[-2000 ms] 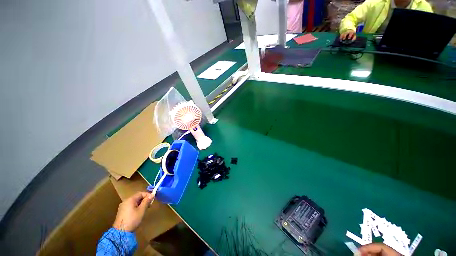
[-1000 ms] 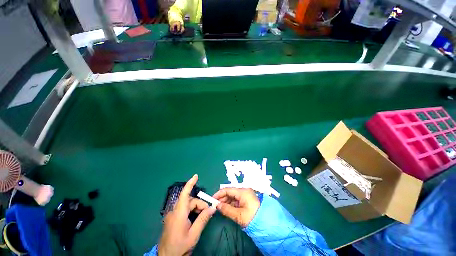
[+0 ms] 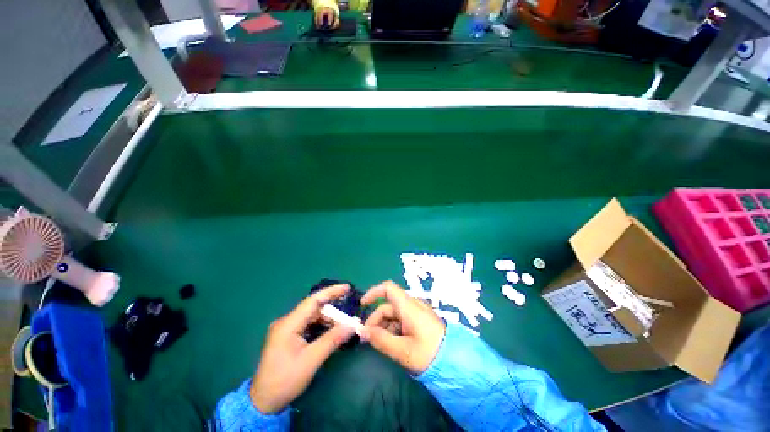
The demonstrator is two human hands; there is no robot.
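My left hand (image 3: pixel 295 350) and my right hand (image 3: pixel 405 327) meet near the bench's front edge. Between their fingertips they hold a short white strip (image 3: pixel 341 318); both hands touch it. The black housing (image 3: pixel 334 289) lies just behind and beneath the fingers, mostly hidden by them. A loose heap of white strips (image 3: pixel 443 283) lies to the right of my right hand. Whether tape is on the held strip cannot be told.
Round white pads (image 3: pixel 512 277), an open cardboard box (image 3: pixel 620 295) and a pink divided tray (image 3: pixel 718 245) are at right. At left are small black parts (image 3: pixel 150 329), a blue tape dispenser (image 3: pixel 76 371) and a handheld fan (image 3: pixel 38 249). A person's hand (image 3: pixel 326 17) is opposite.
The view has swung right from the tape dispenser. My left hand has left the tape and joined my right hand at the white strip. Since the last frame, the fingers have shifted slightly on the strip.
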